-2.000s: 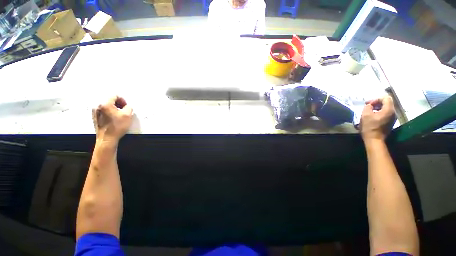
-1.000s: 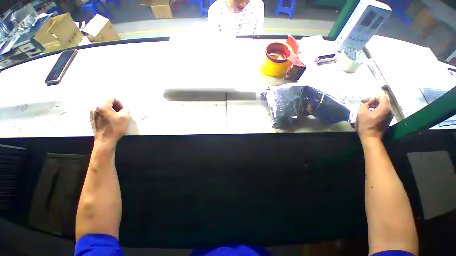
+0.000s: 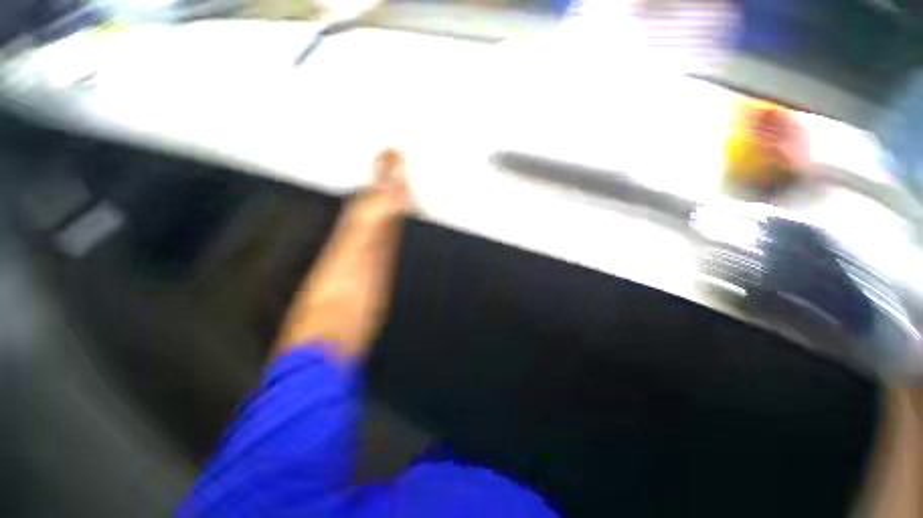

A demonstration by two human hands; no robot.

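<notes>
The frame is strongly blurred. My left hand (image 3: 386,180) is at the front edge of the white bench top (image 3: 253,106); its fingers are too blurred to tell their state. My right forearm is cut off at the lower right edge, and my right hand (image 3: 906,369) is barely visible as a smear there. The dark shiny bagged part (image 3: 810,268) lies on the bench near my right hand, apart from my left. A yellow-orange ring-like item with red (image 3: 764,147) stands behind it.
A thin dark phone-like shape (image 3: 312,47) lies at the back left of the bench. A person's striped clothing (image 3: 688,30) shows beyond the bench. Below the bench is a dark area with a pale flat piece (image 3: 91,229) at left.
The view has swung left and tilted, with heavy blur. The bench items and both arms now appear further right; my right arm is mostly out of the picture.
</notes>
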